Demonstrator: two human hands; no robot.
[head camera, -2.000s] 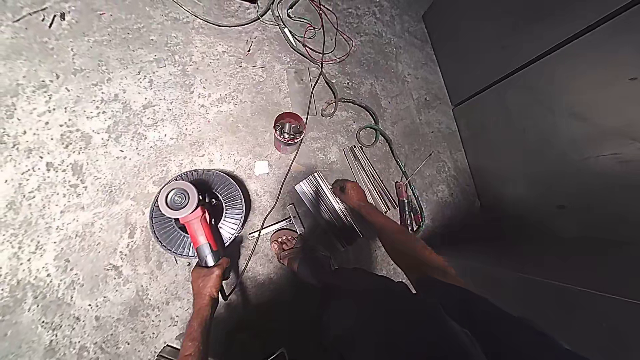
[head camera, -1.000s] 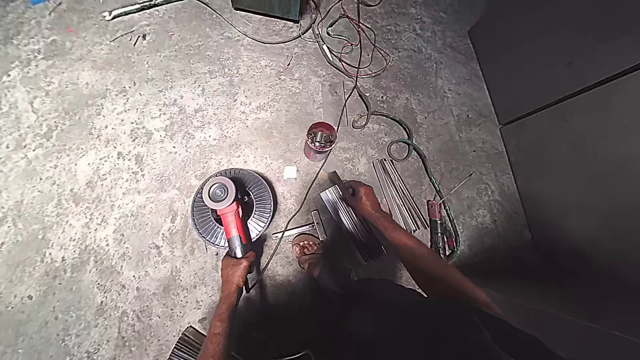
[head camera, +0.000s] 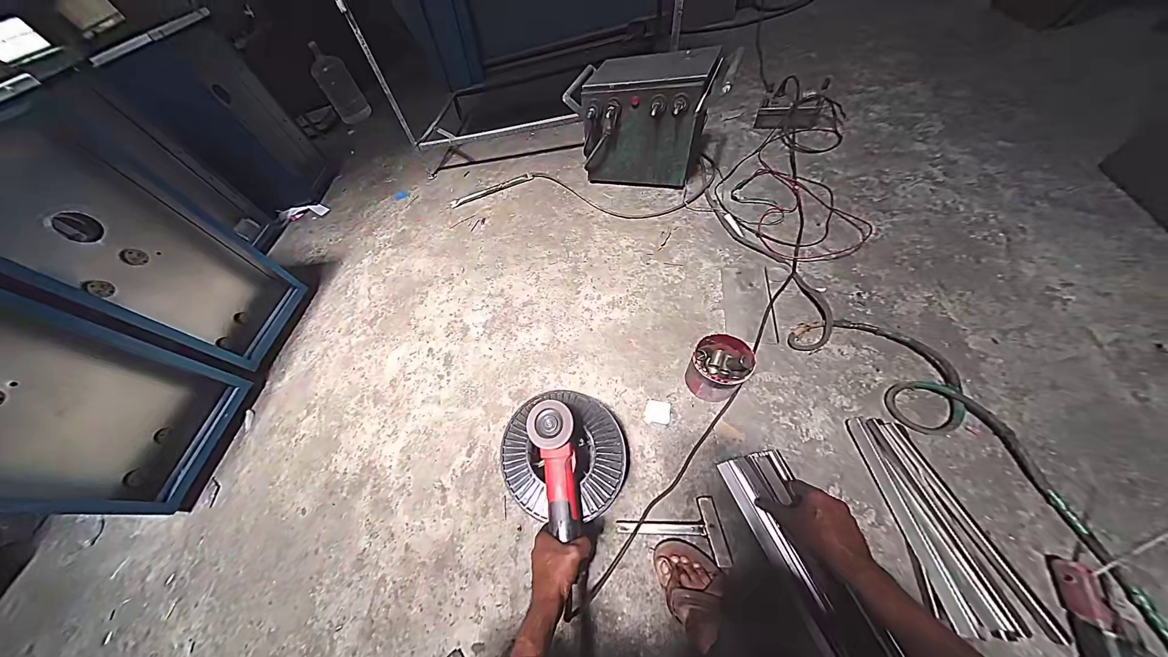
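Observation:
My left hand (head camera: 558,568) grips the rear handle of a red angle grinder (head camera: 558,464), whose disc points away from me. Beneath the grinder lies a round, ribbed dark object (head camera: 602,456) with an open centre. My right hand (head camera: 819,527) rests on a bundle of metal strips (head camera: 757,511), its fingers over the upper part; whether it grips them is not clear. Another bundle of metal strips (head camera: 940,529) lies to the right. A T-shaped metal piece (head camera: 714,529) is beside my sandalled foot. A dark red tin (head camera: 719,370) holds metal parts.
A welding machine (head camera: 646,119) stands ahead, with tangled cables (head camera: 794,214) to its right. A black cord (head camera: 680,470) crosses the floor near the tin. Blue-framed metal cabinets (head camera: 137,301) are at left. A red-handled tool (head camera: 1079,591) lies at lower right.
The view has tilted up, bringing in the welding machine and cabinets. My right hand has shifted along the bundle of strips. My left hand keeps the grinder above the ribbed object.

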